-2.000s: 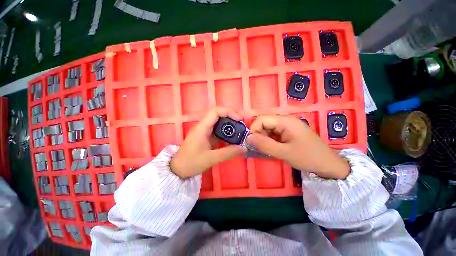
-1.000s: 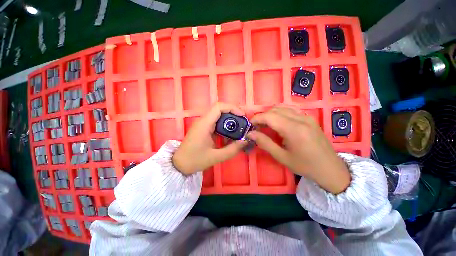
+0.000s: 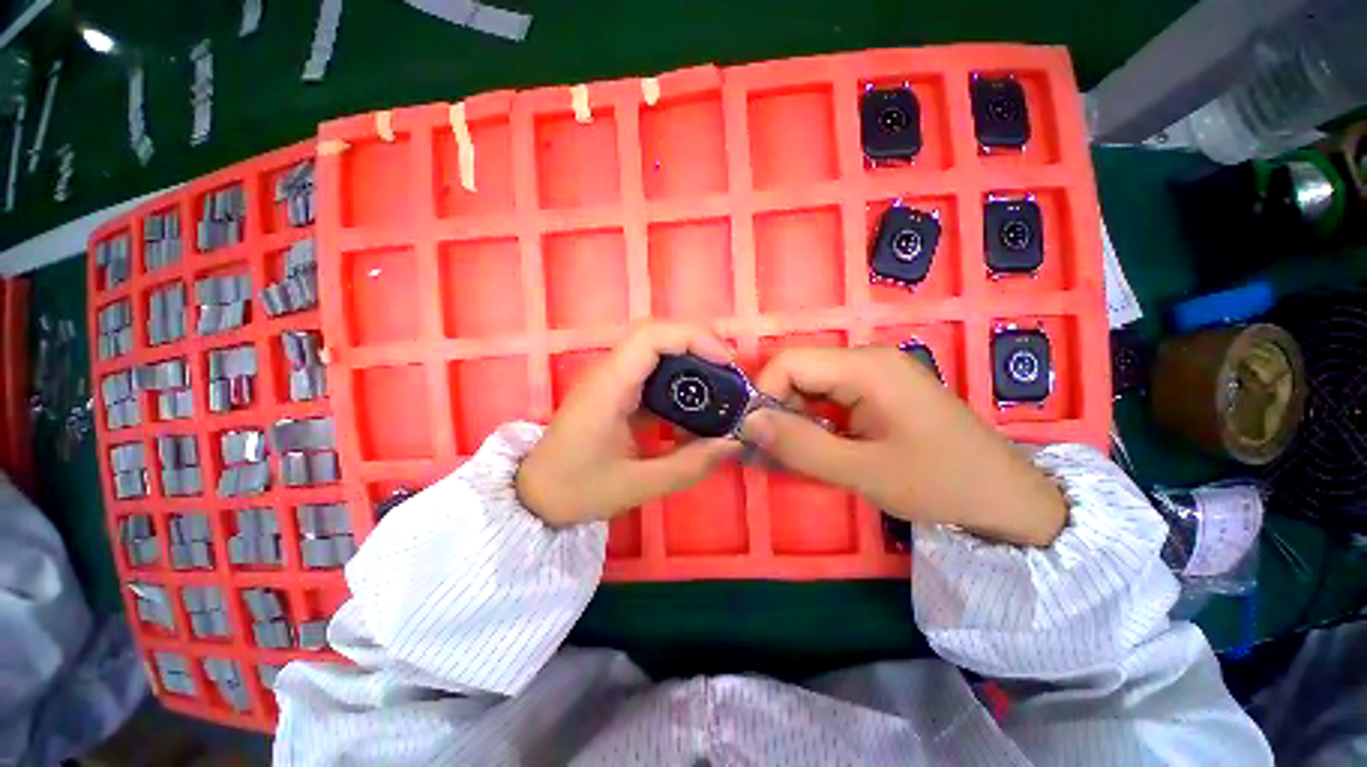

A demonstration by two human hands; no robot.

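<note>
My left hand [image 3: 607, 435] holds a black smartwatch body [image 3: 693, 396], sensor side up, above the large-pocket red foam tray [image 3: 702, 325]. My right hand [image 3: 847, 427] touches the body's right edge and pinches a small grey metal band piece [image 3: 762, 408] there, mostly hidden by the fingers. Whether the band is joined to the body cannot be told. More black watches [image 3: 1015, 235] lie in the tray's right-hand pockets, one partly hidden behind my right hand.
A small-pocket red tray [image 3: 138, 327] with grey band pieces is at the left. Band strips [image 3: 200, 93] lie beyond. At the right are a brown tape roll [image 3: 1232, 393], a blue-capped item [image 3: 1222, 306], a clear bag [image 3: 1217, 528] and a clear bottle [image 3: 1259, 113].
My right hand has moved slightly down and its fingers have closed in at the watch's edge. A watch beside it shows again. The left hand keeps its hold.
</note>
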